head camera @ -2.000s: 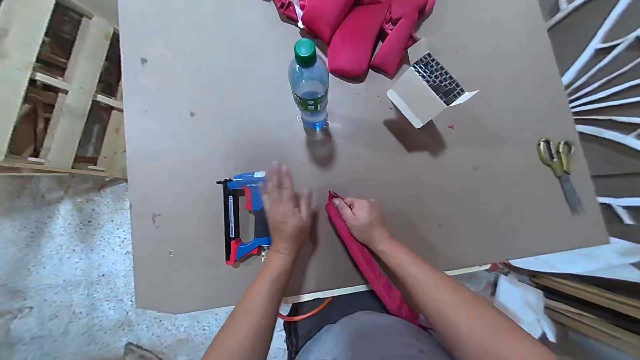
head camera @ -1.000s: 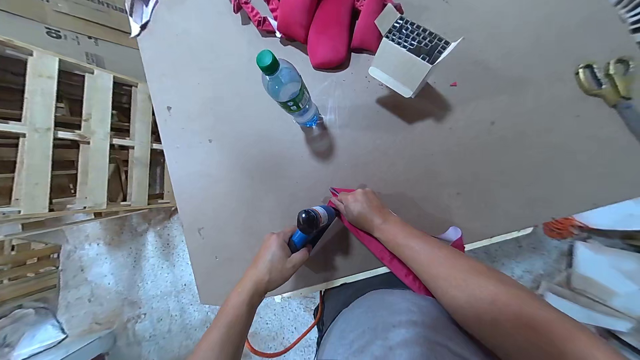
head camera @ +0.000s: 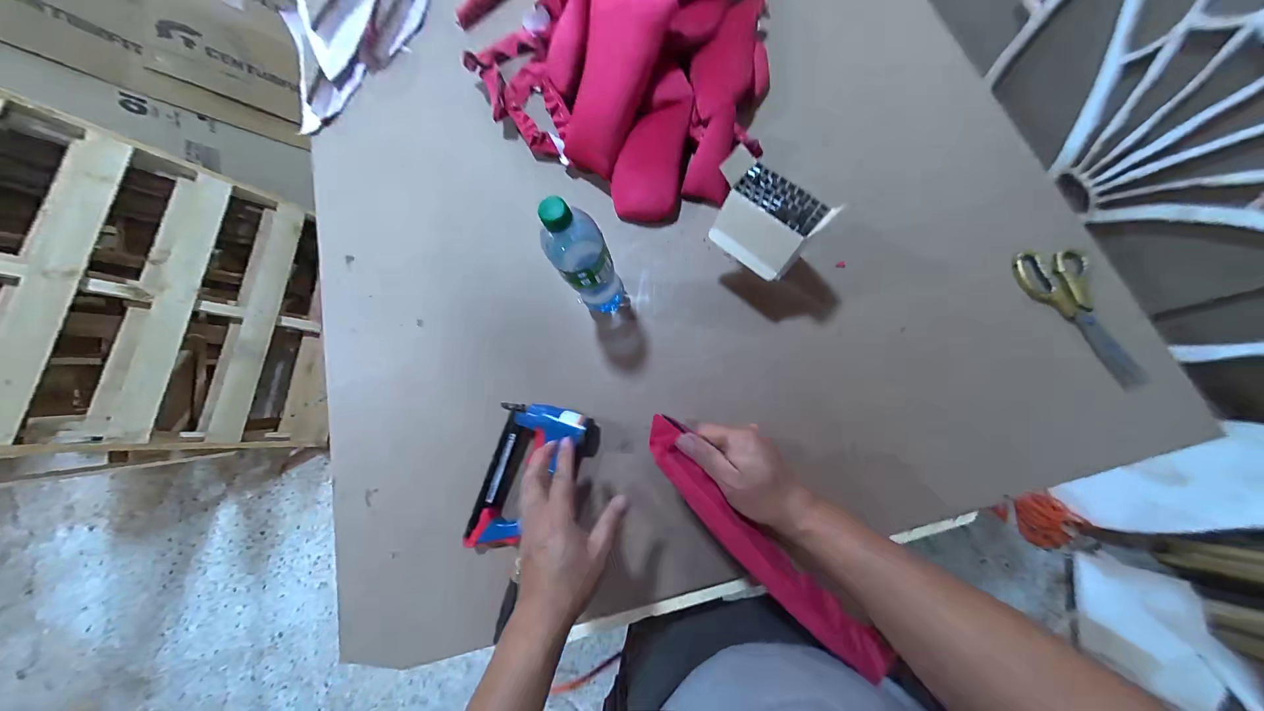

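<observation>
A blue, red and black pneumatic staple gun (head camera: 499,474) lies on its side on the table. My left hand (head camera: 563,528) is over its right side with fingers apart; whether the fingertips touch it I cannot tell. To the right, my right hand (head camera: 746,474) grips the upper end of a long crimson fabric strip (head camera: 731,528), which runs down over the table's front edge to my lap. Beyond the hands stand a clear plastic bottle (head camera: 583,259) with a green cap and an open cardboard box (head camera: 760,232) holding dark rows of what look like staples.
Crimson padded fabric pieces (head camera: 647,128) are heaped at the far side of the brown table (head camera: 444,346). Gold-handled scissors (head camera: 1071,301) lie near the right edge. Wooden pallets (head camera: 168,296) are at the left, white curved frames (head camera: 1165,158) at the right.
One second ago my left hand held the staple gun against the strip's end. Now the gun lies on the table to the left and that hand's fingers are apart.
</observation>
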